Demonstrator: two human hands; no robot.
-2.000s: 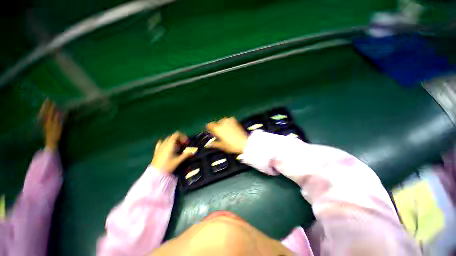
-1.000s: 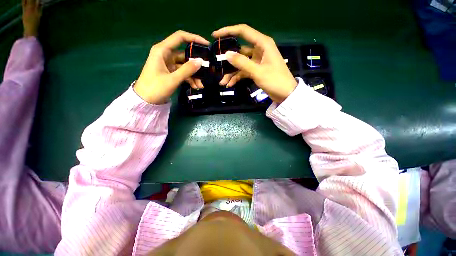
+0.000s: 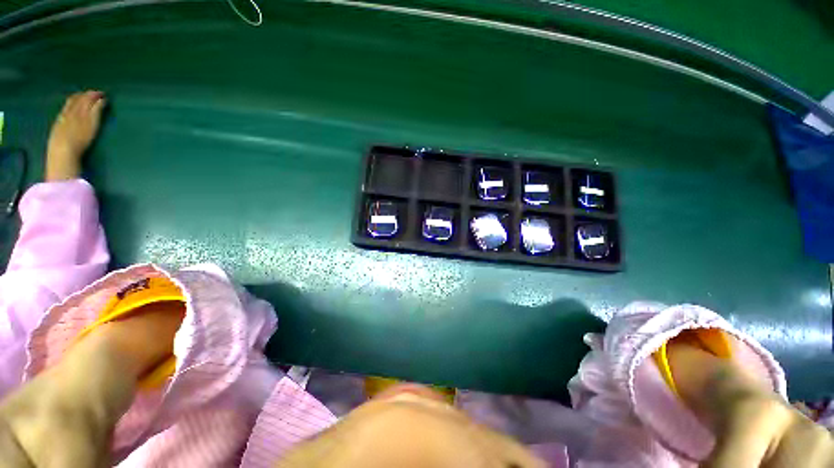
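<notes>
A long black parts tray point(image 3: 416, 196) with two rows of square pockets lies on the green worktop. Its two back-left pockets are empty. The other pockets hold black electronic units point(image 3: 537, 189) with white strips on top; two front-row units show bright glare. My left hand point(image 3: 73, 393) is at the bottom left, close to the camera and cut off by the edge. My right hand point(image 3: 764, 416) is at the bottom right, also close, blurred and cut off. The fingertips and anything in them are hidden. Both hands are well away from the tray.
Another person's hand point(image 3: 78, 123) rests on the worktop point(image 3: 229, 183) at the left. A metal rail point(image 3: 622, 46) curves along the far side. A thin white cable loop point(image 3: 245, 11) hangs at the top. Blue material point(image 3: 805, 174) lies at the right.
Both hands have left the tray area, where each held a black unit, and moved back beside my head. The tray now shows fully, with two back-left pockets empty.
</notes>
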